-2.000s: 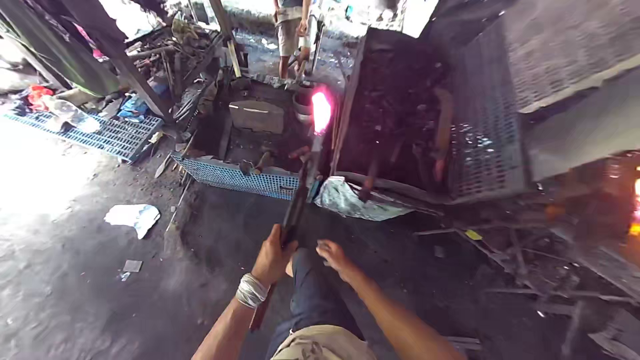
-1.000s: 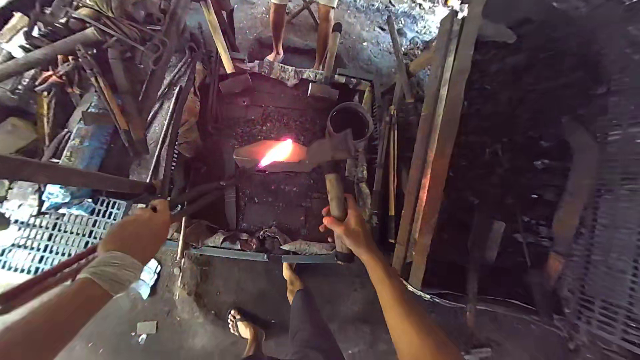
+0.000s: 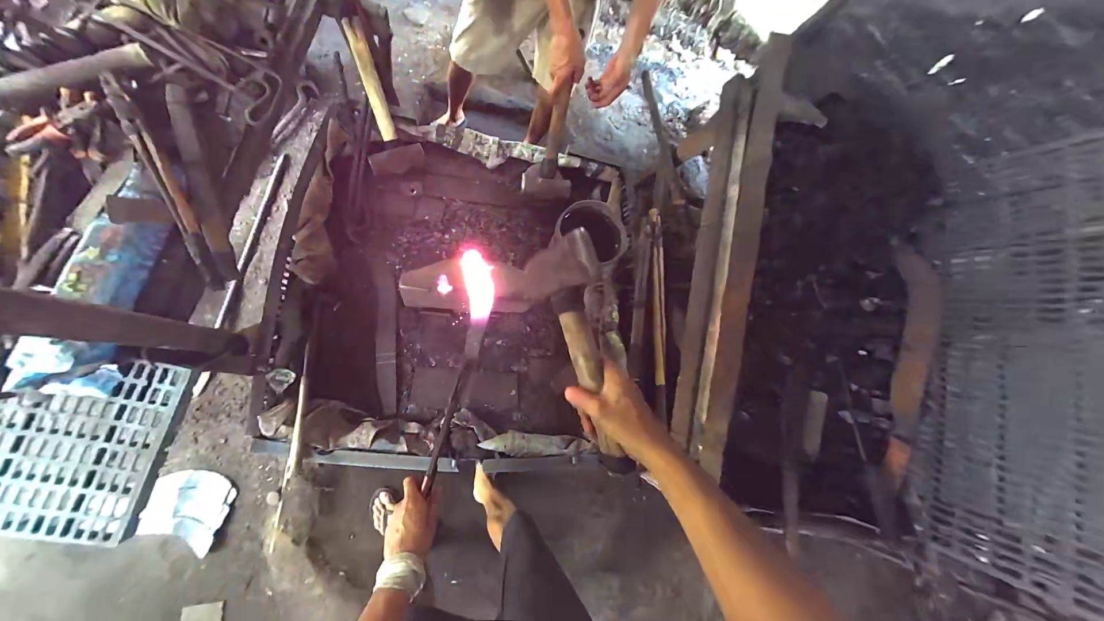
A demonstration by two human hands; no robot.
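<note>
My left hand, with a white band at the wrist, is closed around the handles of long dark metal tongs. At their far end a glowing hot metal piece lies over the anvil block; the exact grip of the jaws is hard to see. My right hand grips the wooden handle of a hammer. The hammer's dark head is at the right end of the anvil, beside a round pot; whether it touches the anvil I cannot tell.
Across the pit a co-worker's hand holds an upright sledgehammer. Another wooden handle leans at the far left corner. Tongs and scrap metal pile up at left. Long beams edge the dark coal bed at right.
The tongs in my left hand have swung from the left to point forward, with the glowing piece now more upright in view. The co-worker's hands have come into view, one on the sledgehammer.
</note>
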